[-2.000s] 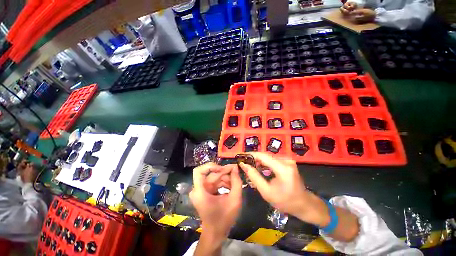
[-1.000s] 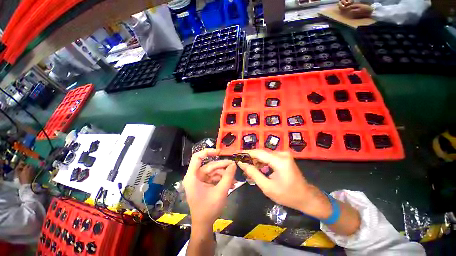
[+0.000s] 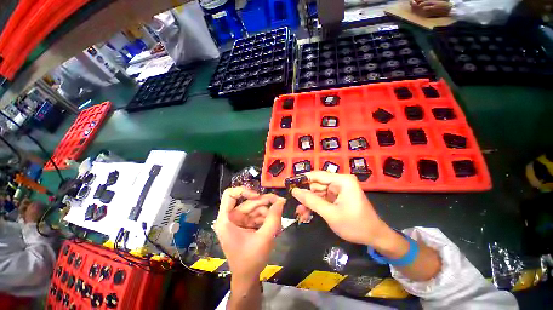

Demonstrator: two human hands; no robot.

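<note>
My right hand point(image 3: 339, 203), with a blue wrist band, holds a small black watch housing point(image 3: 296, 181) between thumb and fingertips, just in front of the red foam tray point(image 3: 358, 108). My left hand point(image 3: 251, 227) is beside it, thumb and index fingertips pinched together close to the housing; whether a tiny part is between them cannot be told. The tray's pockets hold black cases, some showing a silver rectangle. A white piece point(image 3: 286, 223) lies between the hands, partly hidden by them.
A white bench unit point(image 3: 159, 181) with black parts and a black box point(image 3: 199, 175) stand to the left, beside a clear bag point(image 3: 245, 177). Black blister trays point(image 3: 364, 59) lie at the back. Stacked red trays point(image 3: 145, 281) are at lower left. Other workers' hands show at the edges.
My hands have moved slightly apart. The housing is now in my right fingertips alone, raised a little towards the tray's front edge; earlier both hands were at it.
</note>
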